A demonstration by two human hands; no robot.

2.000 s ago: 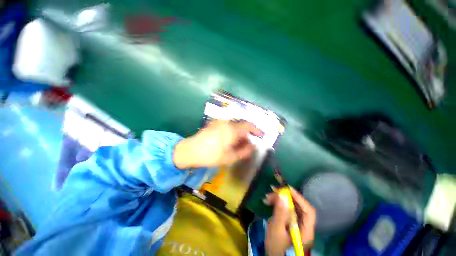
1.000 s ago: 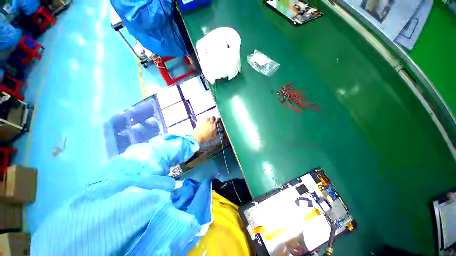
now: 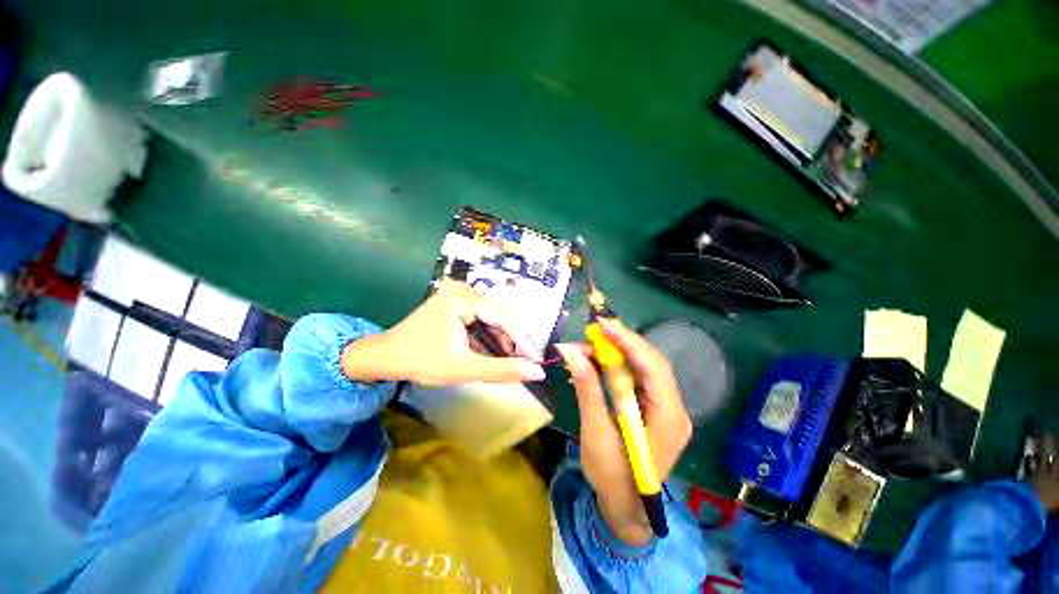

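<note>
An open tablet unit (image 3: 528, 304) lies on the green bench in front of me, its circuit board at the far end. My left hand (image 3: 436, 342) is over the tablet's left side, with a small dark part between thumb and fingers. My right hand (image 3: 627, 406) holds a yellow soldering iron (image 3: 627, 412); its tip points up near the board's right corner. A thin red wire shows between the fingertips of both hands. A cream-coloured flat sheet (image 3: 488, 415) lies at the tablet's near end. Whether the iron's tip touches anything, I cannot tell.
Red wired parts (image 3: 311, 102), a plastic bag (image 3: 186, 79) and a white roll (image 3: 64, 149) are at left. A fan (image 3: 732, 258), grey disc (image 3: 693, 369), blue station (image 3: 786, 424) and sponge tray (image 3: 844, 501) are at right. Another tablet (image 3: 795, 122) is beyond. A blue sleeve (image 3: 970, 540) shows lower right.
The view has swung right. My left hand has moved from the tray of flat parts to the tablet and now holds a dark part. My right hand with the iron is in view again.
</note>
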